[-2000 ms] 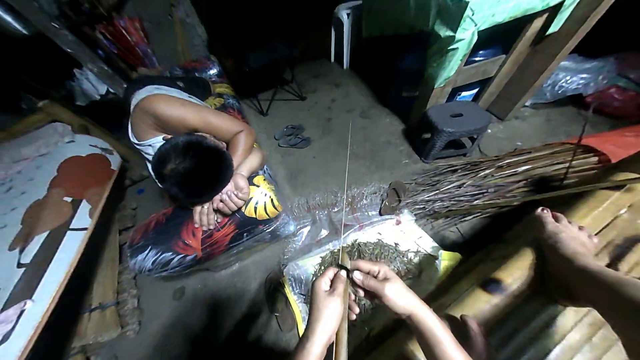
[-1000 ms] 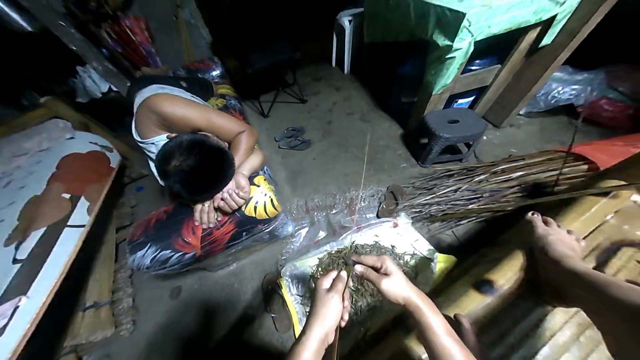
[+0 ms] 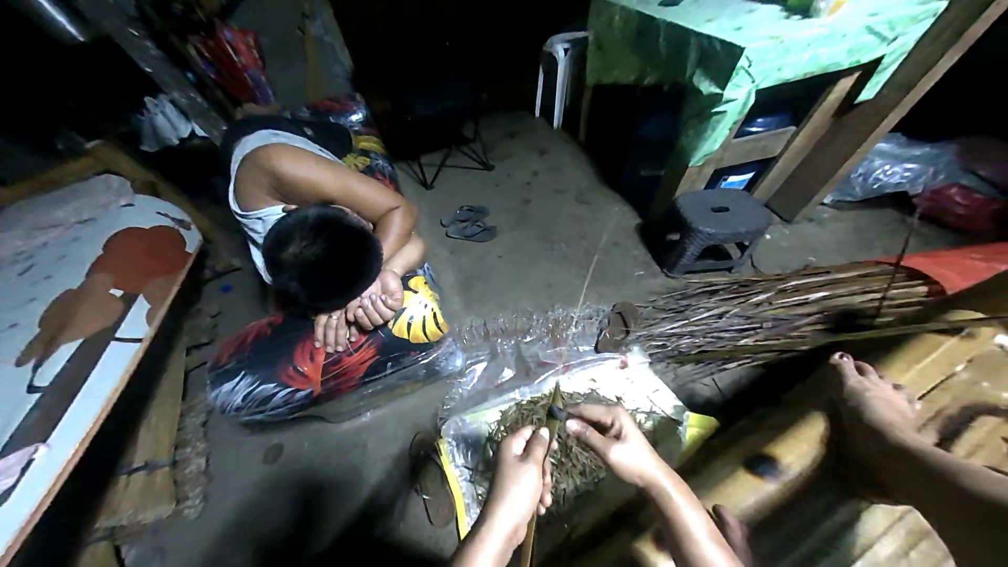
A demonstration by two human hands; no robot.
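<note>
My left hand point(image 3: 520, 476) is closed around a long, narrow leaf strip or frond point(image 3: 555, 391), which runs from below the hand up past the fingers to a thin tip. Close beside it, my right hand point(image 3: 614, 441) pinches a small dark piece point(image 3: 558, 413) against the strip; whether that piece is a blade cannot be told. Both hands are over a pile of greenish-brown shavings point(image 3: 583, 466) lying on a white and yellow plastic sack point(image 3: 657, 387). The lower end of the strip is partly hidden by my left hand.
A person point(image 3: 323, 252) lies face down on a patterned, plastic-covered cushion point(image 3: 331, 370) at left. A bundle of thin sticks point(image 3: 756, 315), a dark plastic stool point(image 3: 720, 224) and a green-covered table point(image 3: 709, 47) stand at right. Bamboo slats point(image 3: 811, 441) lie beneath a bare foot. Slippers point(image 3: 470, 223) rest on the floor.
Between the earlier frames both hands moved slightly down over the shavings; now the strip stands upright between them, its wider part visible above my left hand. The lying person has not plainly moved.
</note>
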